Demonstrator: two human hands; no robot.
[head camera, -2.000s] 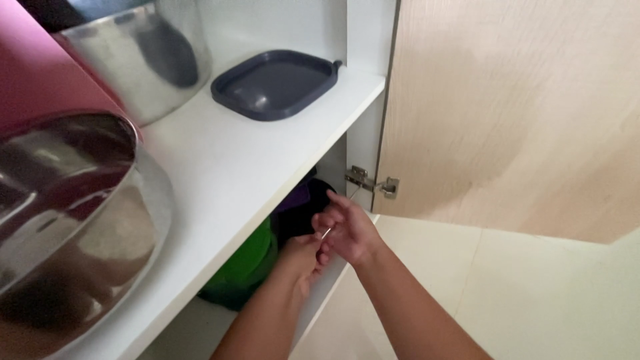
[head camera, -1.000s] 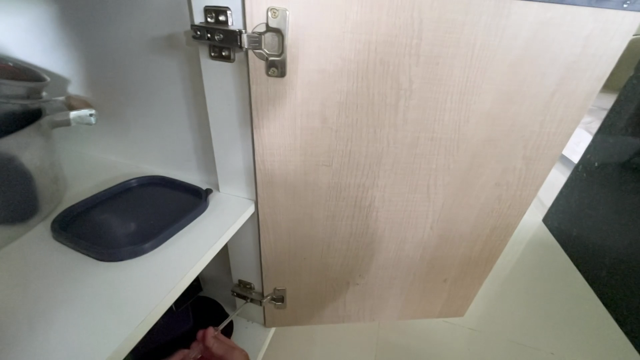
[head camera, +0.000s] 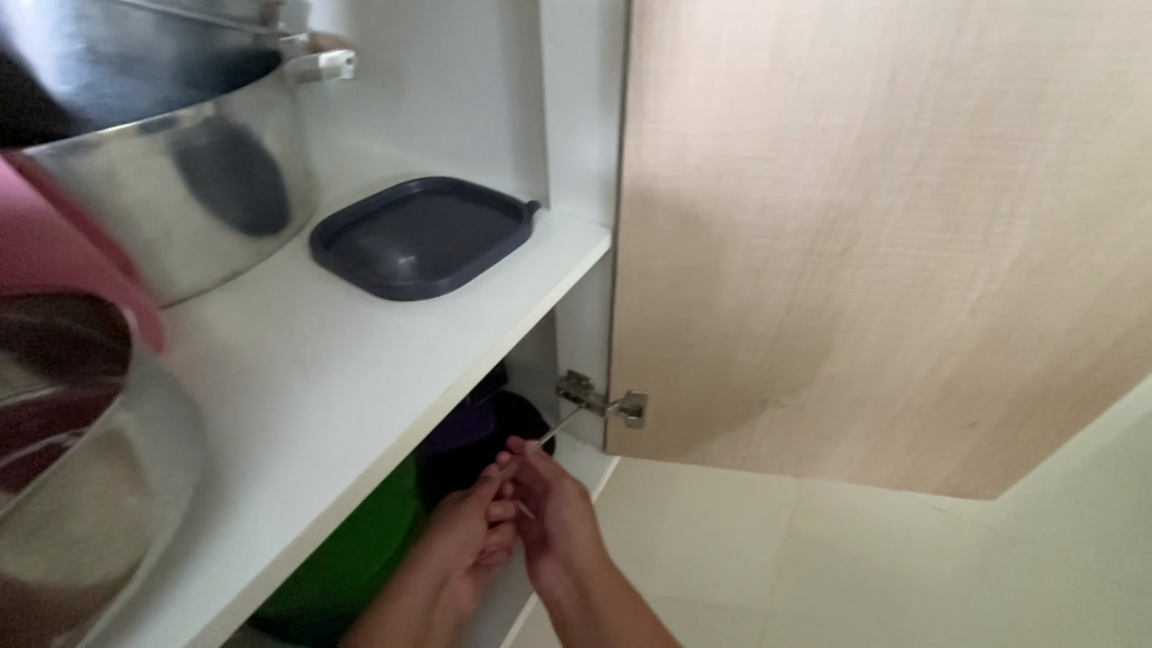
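Both my hands meet below the cabinet shelf, around a thin metal-shafted tool (head camera: 560, 427), likely a screwdriver, its handle mostly hidden by my fingers. My left hand (head camera: 468, 531) closes on the tool's rear end. Just ahead of it, my right hand (head camera: 551, 495) has its fingertips around the tool near the shaft. The shaft points up and right, its tip at the lower metal cabinet hinge (head camera: 589, 396). That hinge joins the white side panel (head camera: 580, 346) to the open wood-grain door (head camera: 837, 243). Whether the tip sits in a screw cannot be told.
On the white shelf (head camera: 360, 378) lie a dark plastic lid (head camera: 427, 238), a steel pot (head camera: 207, 189), a pink item (head camera: 63, 225) and a steel vessel (head camera: 99, 531). Below it stand a green container (head camera: 351, 549) and dark and purple items (head camera: 463, 427). Pale floor tiles (head camera: 720, 531) lie under the door.
The view swung up and right to the door, then back down. Both hands remain together by the lower hinge, and the tool's shaft shows more plainly now than two seconds ago.
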